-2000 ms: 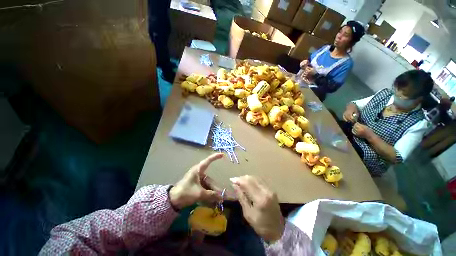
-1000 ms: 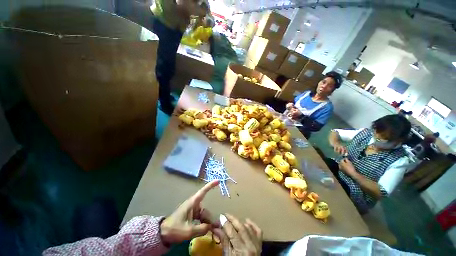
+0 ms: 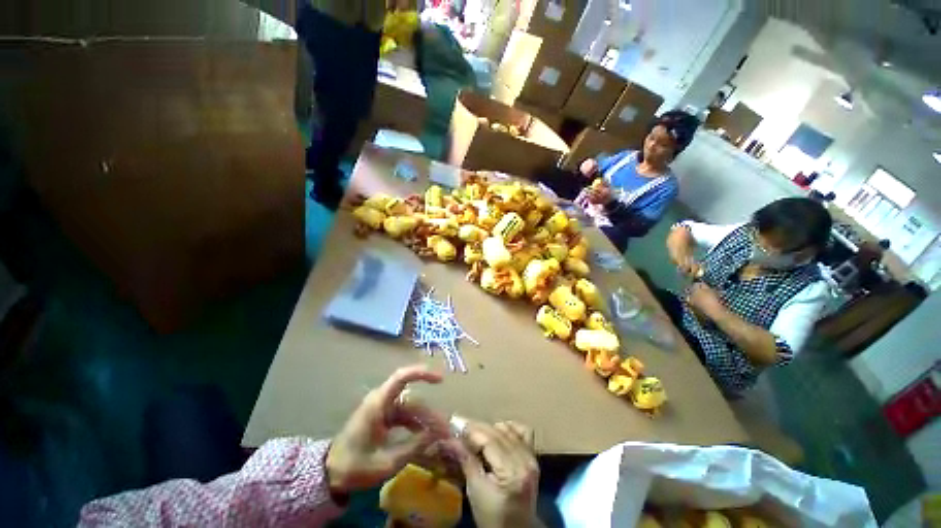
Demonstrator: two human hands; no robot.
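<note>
A yellow plush toy (image 3: 421,497) hangs below my two hands at the bottom of the picture, near the table's front edge. My left hand (image 3: 384,433) has its thumb and fingers curved together at the top of the toy. My right hand (image 3: 503,472) pinches at the same spot from the right, with a small white tip showing by its fingers. Any bag or tie between the fingers is too small to make out. Loose white ties (image 3: 440,326) lie beside a stack of flat empty bags (image 3: 374,296) on the brown table (image 3: 341,397).
A long heap of yellow toys (image 3: 497,252) runs across the table. A white sack (image 3: 609,485) with yellow toys inside is at front right. A tall carton (image 3: 165,175) stands at left. Two people sit along the right side; another stands behind at left. Cartons are stacked behind.
Since one second ago the view has shifted, so more of the white sack shows. My hands stay close together at the toy's top, and my left index finger, stretched out before, is now bent.
</note>
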